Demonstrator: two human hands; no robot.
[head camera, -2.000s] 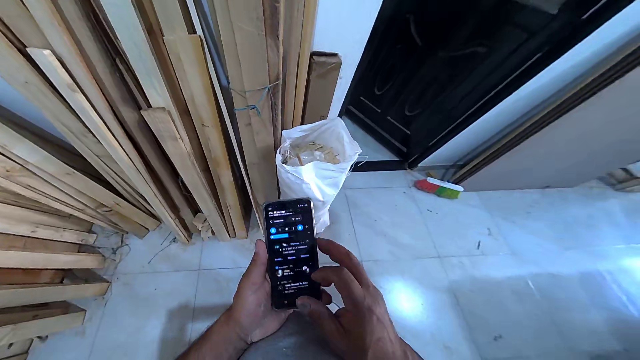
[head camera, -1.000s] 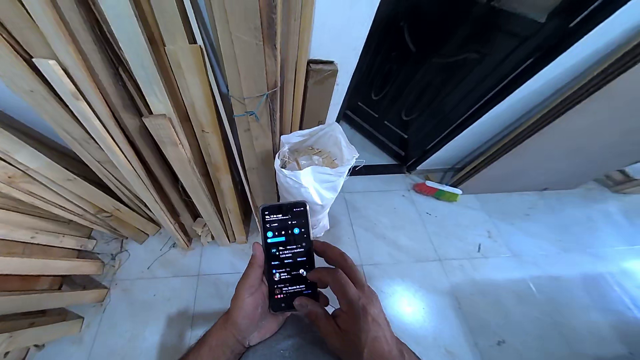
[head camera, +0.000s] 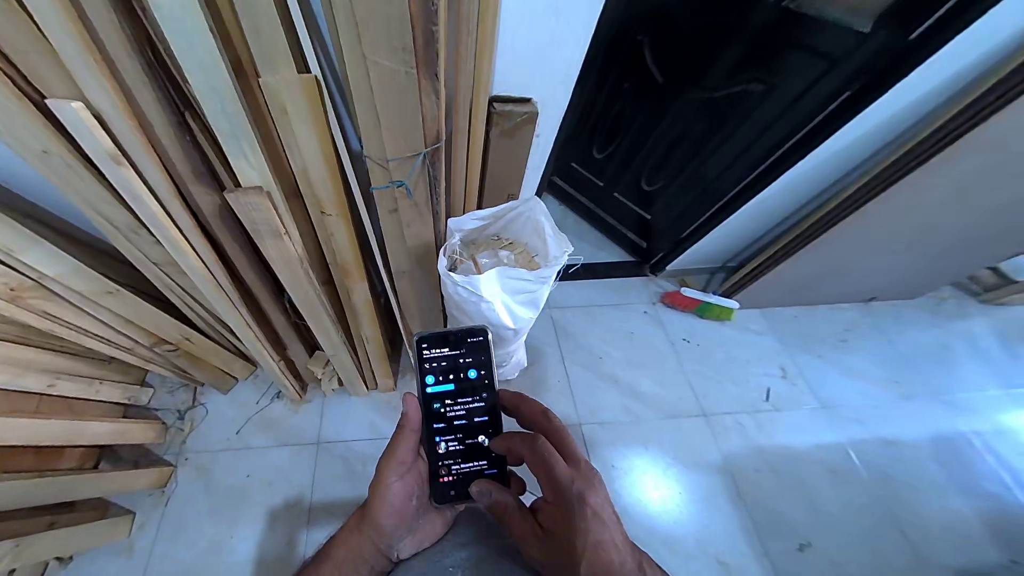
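Note:
A smartphone (head camera: 462, 416) with a lit dark screen, which bears writing and small pictures, is held upright low in the middle of the view. My left hand (head camera: 406, 492) holds it from the left and below, its thumb along the left edge. My right hand (head camera: 552, 488) is at the phone's lower right, thumb over the bottom of the screen and fingers bent at the right edge. Whether the right fingers grip the phone or only touch it, I cannot tell. Behind the phone stands a white woven sack (head camera: 508, 296) with wood scraps or shavings inside.
Wooden boards (head camera: 320, 216) lean on the wall at the left, with more lumber (head camera: 80, 428) stacked low. A cardboard box (head camera: 509, 152) stands behind the sack. A black door (head camera: 664, 120) is beyond. A red and green broom head (head camera: 700, 304) lies on the tiled floor (head camera: 664, 368) near a leaning panel (head camera: 904, 192).

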